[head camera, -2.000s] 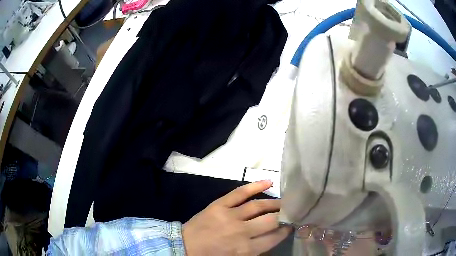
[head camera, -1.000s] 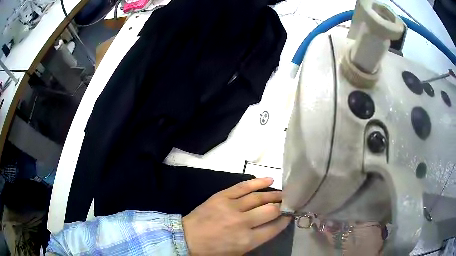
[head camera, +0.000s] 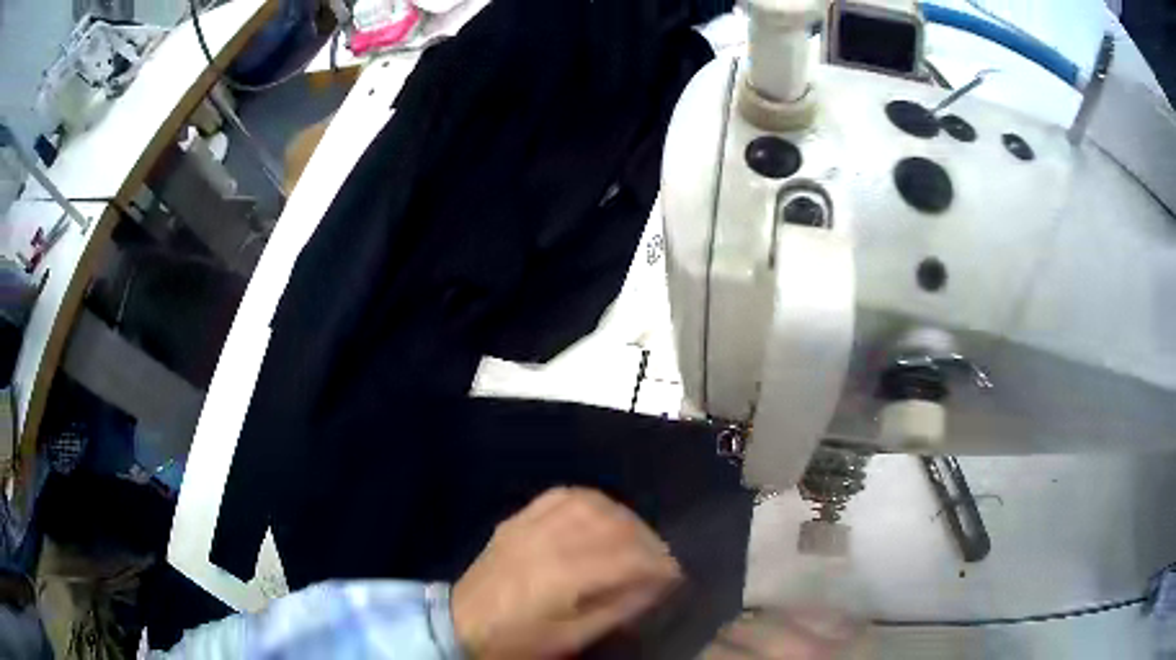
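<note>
The black garment (head camera: 439, 219) lies in a large mass on the left of the white machine table. A flat black panel (head camera: 619, 464) extends from it to the presser foot area (head camera: 731, 441), under the left end of the off-white sewing machine head (head camera: 761, 284). My left hand (head camera: 561, 580), in a blue plaid sleeve, is curled and blurred over the panel, left of and nearer than the needle area. Its fingertips are hidden. My right hand (head camera: 787, 638) is blurred and cut off by the bottom edge, beside the panel's right edge. The needle tip is not distinguishable.
Dark thread snips (head camera: 957, 509) lie on the table right of the needle area, below the tension dial (head camera: 913, 400). A blue tube (head camera: 1006, 39) curves behind the head. A pink item (head camera: 384, 29) is at the far table end. Another table's curved edge (head camera: 78, 277) runs along the left.
My left hand has drawn back from the needle area and curled. My right hand, earlier partly behind the head, now shows lower down. The view has shifted, showing the dial and snips.
</note>
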